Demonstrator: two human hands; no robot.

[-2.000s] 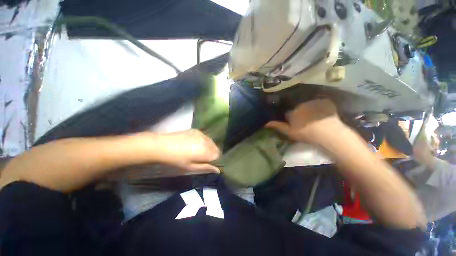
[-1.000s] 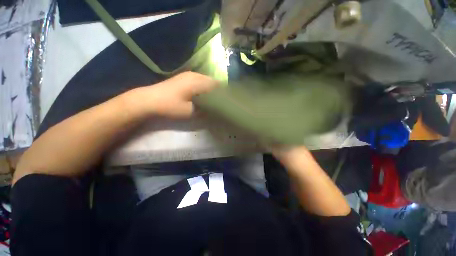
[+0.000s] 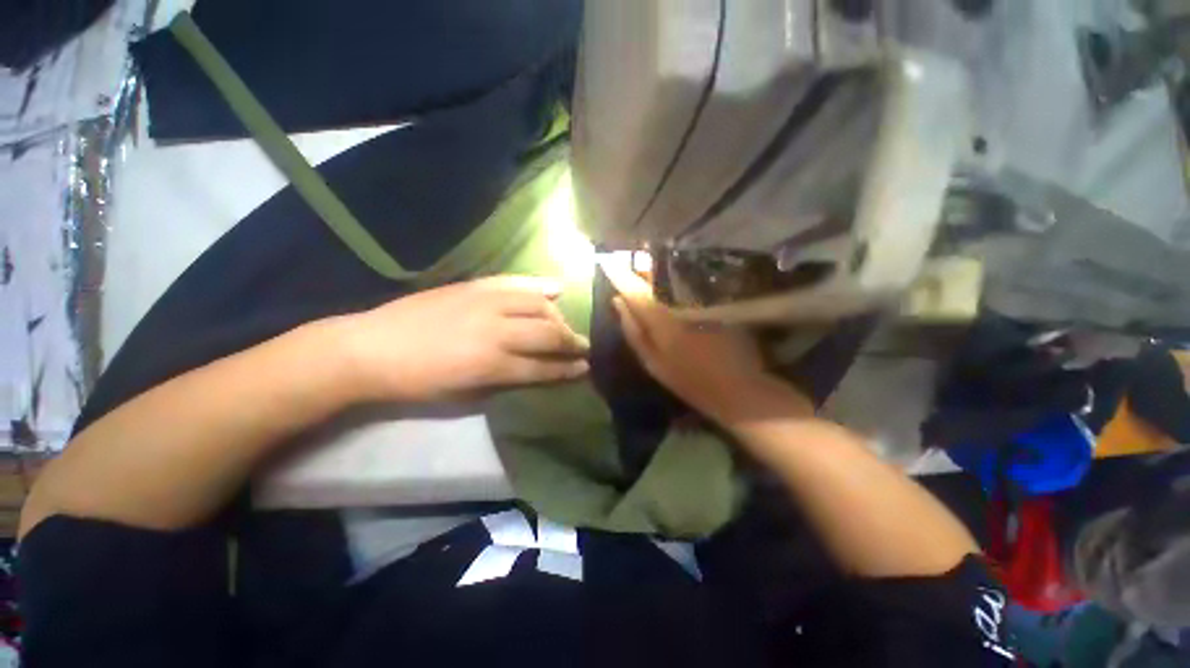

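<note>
Olive-green fabric lies in front of the needle area and hangs in folds over the table's front edge. Black fabric spreads left and also lies against the green between my hands. My left hand lies on the green fabric left of the needle area, fingers pointing right. My right hand is on the black fabric, fingertips close to the brightly lit needle area. The needle itself is lost in glare. A narrow olive strip trails to the upper left.
The off-white sewing machine head fills the upper right. A flat black panel lies at upper left. The white table has a taped extension at far left. A blue item and a person's head are at right.
The olive fabric, earlier lifted and blurred over the table, now hangs down at the front edge. My right hand has moved up to the needle area. My left hand sits slightly lower.
</note>
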